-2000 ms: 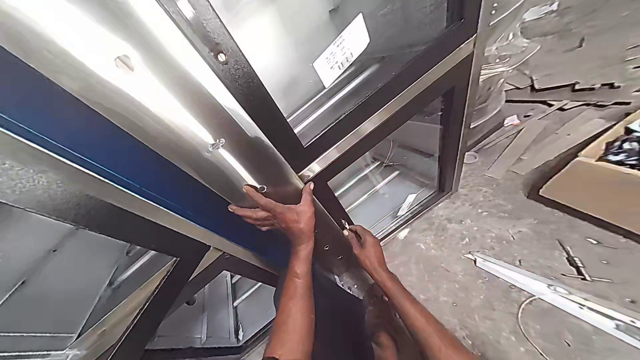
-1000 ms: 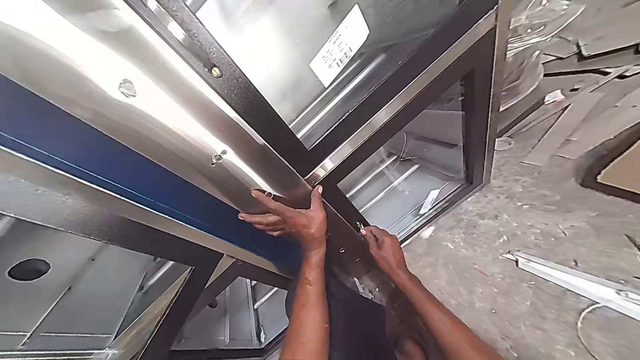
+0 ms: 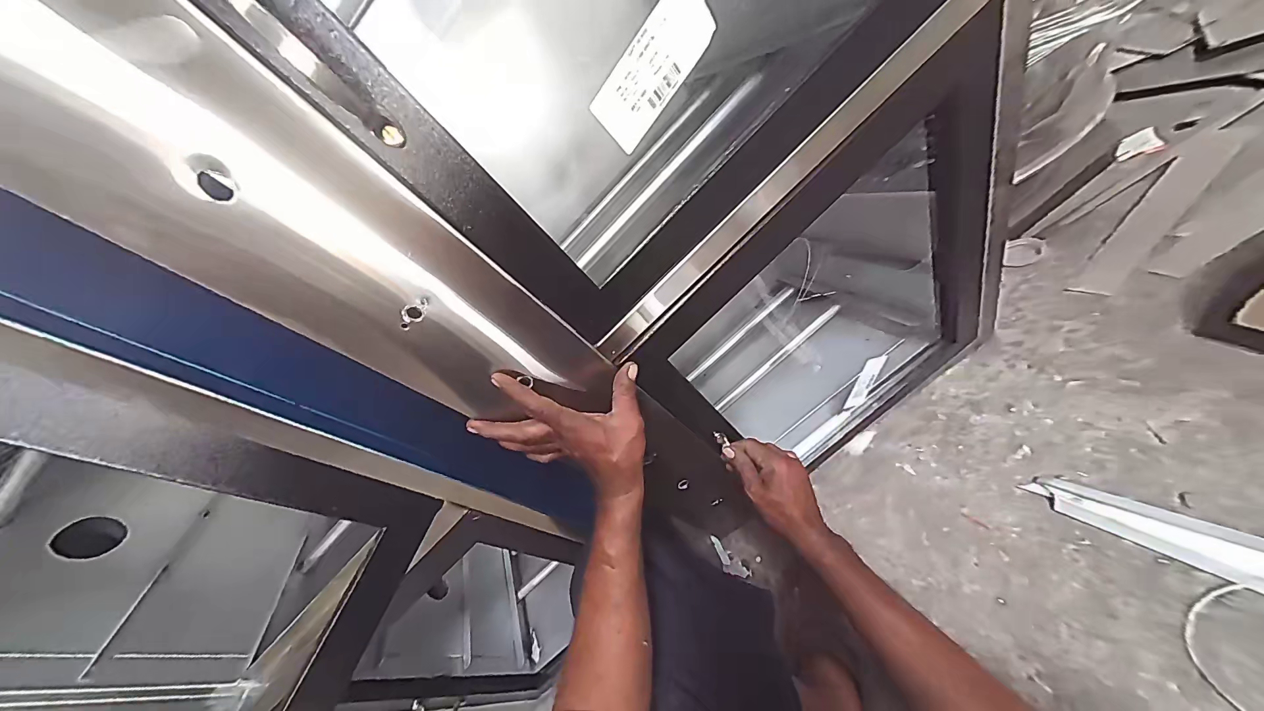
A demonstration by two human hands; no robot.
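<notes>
My left hand (image 3: 583, 425) lies spread on the lower end of a shiny stainless-steel panel (image 3: 326, 237), its fingers near a small hole and its thumb at the edge by the black frame. The panel has several holes and a blue strip (image 3: 247, 346) alongside. My right hand (image 3: 775, 484) pinches a small metal piece (image 3: 721, 439), too small to name, against the black frame of the lower glass door (image 3: 810, 316). Above it, a larger glass door (image 3: 513, 109) carries a white label (image 3: 654, 71) with writing.
Beneath on the left is another framed glass cabinet (image 3: 178, 583). A long white metal profile (image 3: 1155, 533) and a thin cable (image 3: 1190, 632) lie on the concrete floor at the right. Flat scrap pieces (image 3: 1145, 217) lie at the upper right, near the cabinet's side.
Both hands keep nearly the same places on the panel and frame. The view has shifted somewhat, and less of the cardboard box at the right edge shows.
</notes>
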